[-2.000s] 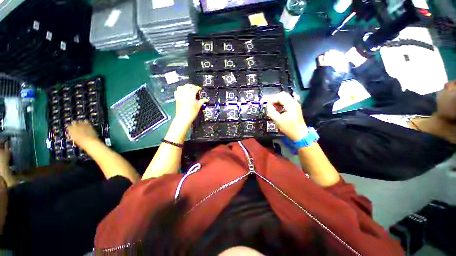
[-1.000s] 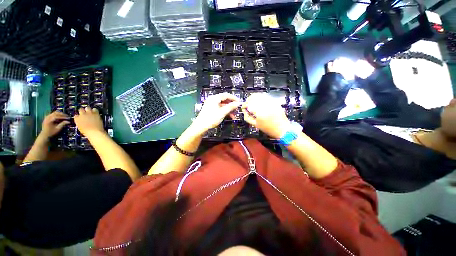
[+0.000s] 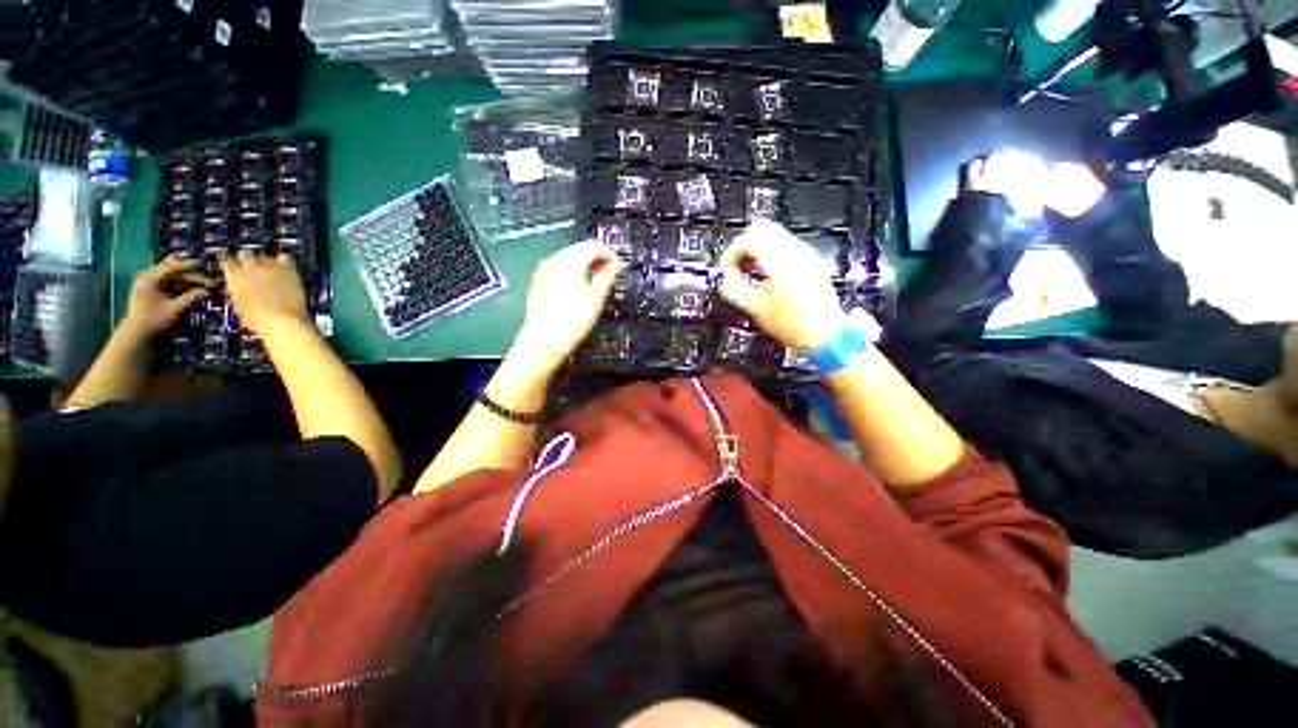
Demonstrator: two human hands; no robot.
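A black component tray (image 3: 819, 145) lies on the green mat in front of me, with rows of pockets holding small modules (image 3: 702, 147) with pale squares. The pockets in its right column hold no pale squares in the upper rows. My left hand (image 3: 572, 295) is over the tray's lower left edge, fingertips curled. My right hand (image 3: 780, 289) is over the lower right part, thumb and finger close together. The hands are apart. Whether either hand pinches a small part is too small and blurred to tell. The hands hide some lower pockets.
A fine-pitch tray (image 3: 423, 258) and a clear tray (image 3: 527, 168) lie left. Grey lidded trays (image 3: 538, 43) stand behind. A neighbour's hands (image 3: 228, 292) work over another black tray at far left. A neighbour's dark sleeves (image 3: 982, 263) are at right under a bright light and black arm.
My hands met over the tray one second ago and have now moved apart. Two seconds ago they were also apart. The whole view has shifted, so the tray appears higher and further right.
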